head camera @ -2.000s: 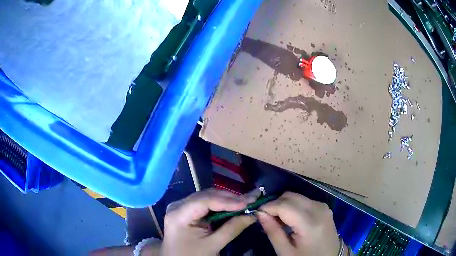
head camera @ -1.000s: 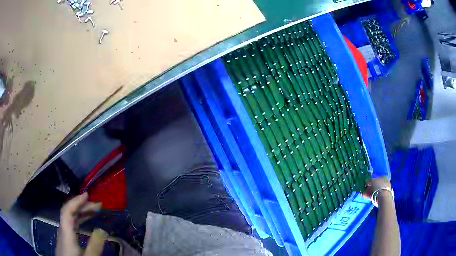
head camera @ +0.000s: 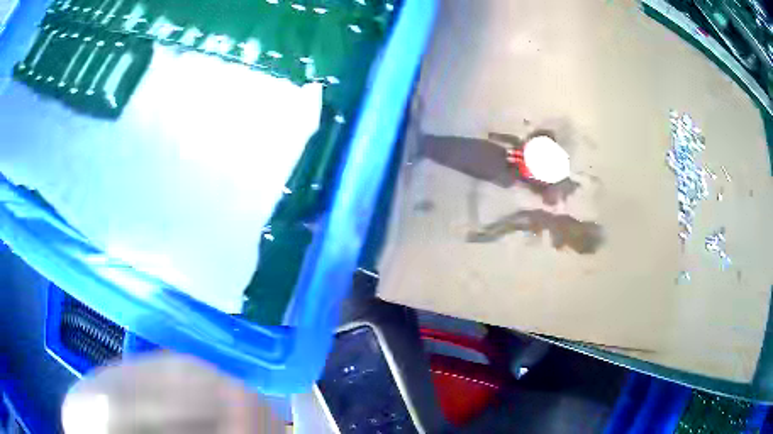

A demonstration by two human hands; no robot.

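My left hand point(head camera: 174, 398) is a large blurred shape at the bottom left, cut off by the lower edge, close to the blue crate's near rim. Its fingers cannot be made out, nor whether it holds anything. My right hand is not in view. The blue crate point(head camera: 339, 186) fills the upper left. In it a white liner sheet point(head camera: 212, 169) lies with glossy green parts point(head camera: 85, 63) on and around it, some in a short row at the left. Small silver fittings point(head camera: 688, 169) lie in a loose pile on the cardboard point(head camera: 475, 51).
A pot with a white top and red side point(head camera: 547, 158) stands by dark wet stains. A smartphone point(head camera: 364, 373) lies below the cardboard's near edge, beside a red object point(head camera: 462, 381). A floor crate with dark ribbed parts point(head camera: 89, 331) is lower left. Green parts show at lower right point(head camera: 720, 415).
The view has swung from the filled right-hand crate back to the left crate and cardboard. The right hand, last seen at that crate, has left the picture; the left hand now shows bottom left.
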